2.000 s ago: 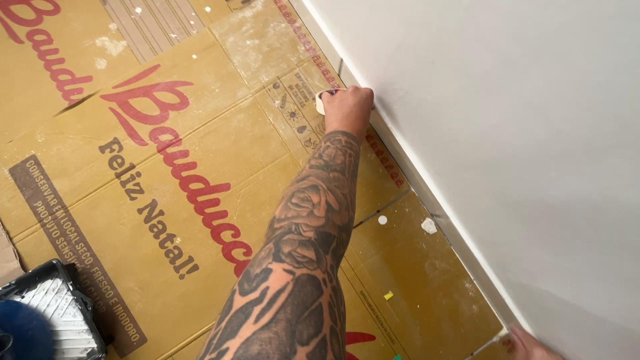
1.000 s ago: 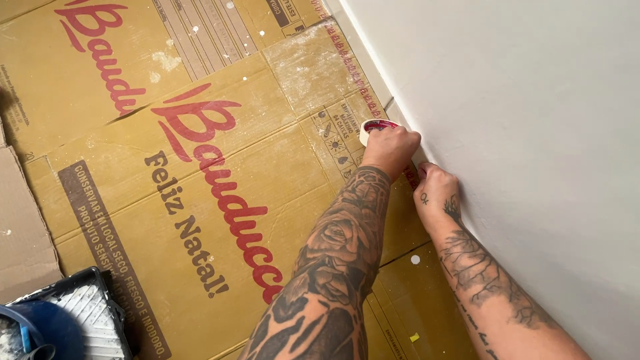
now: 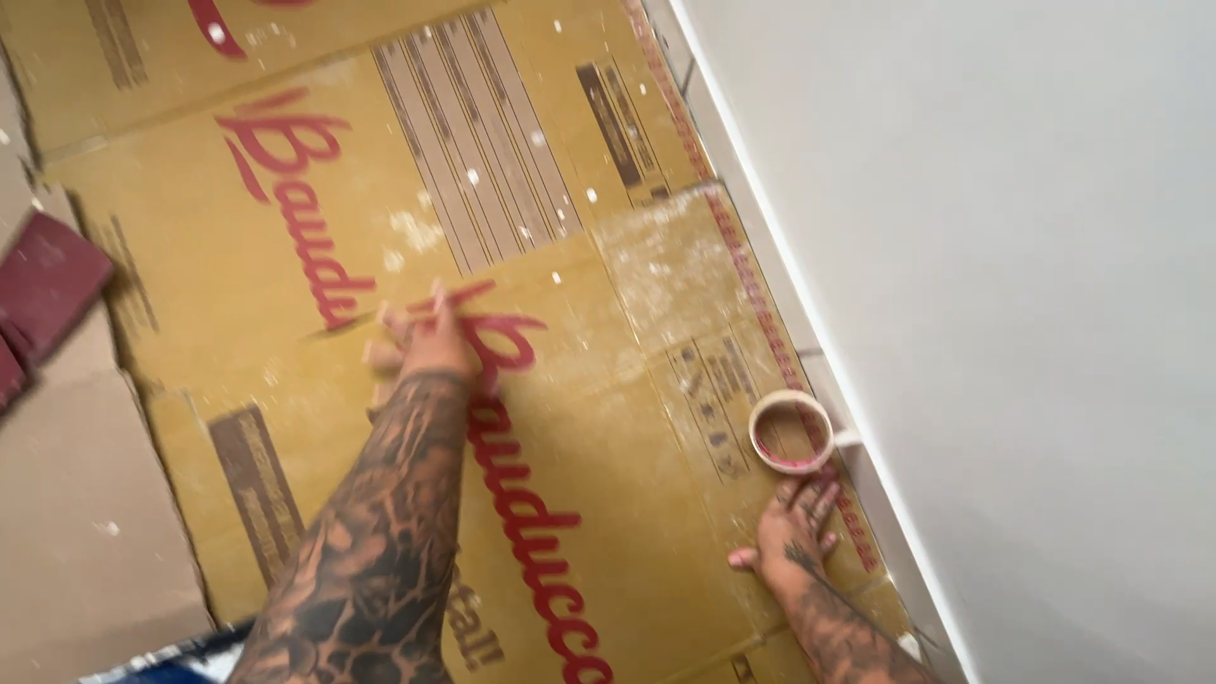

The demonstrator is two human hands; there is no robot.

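A roll of masking tape [image 3: 791, 432] lies on the flattened cardboard [image 3: 617, 570] beside the white baseboard [image 3: 836, 380], a short end of tape reaching toward the baseboard. Just below the roll, my right hand [image 3: 796, 532] rests with fingers spread on the cardboard, its fingertips close to the roll; whether they touch it is unclear. My left hand [image 3: 427, 347], blurred and holding nothing that I can see, is over the middle of the cardboard, fingers apart.
The white wall [image 3: 1026, 285] rises along the right side. Dark red folded pieces [image 3: 57, 275] lie on brown cardboard [image 3: 66, 532] at the left. At the bottom left, part of a paint tray [image 3: 204, 655] with blue and white shows. Paint specks dot the floor covering.
My left hand has let go of the tape roll and moved left, away from the wall. The right hand, beside the left one a second ago, is now spread below the roll. The view has shifted.
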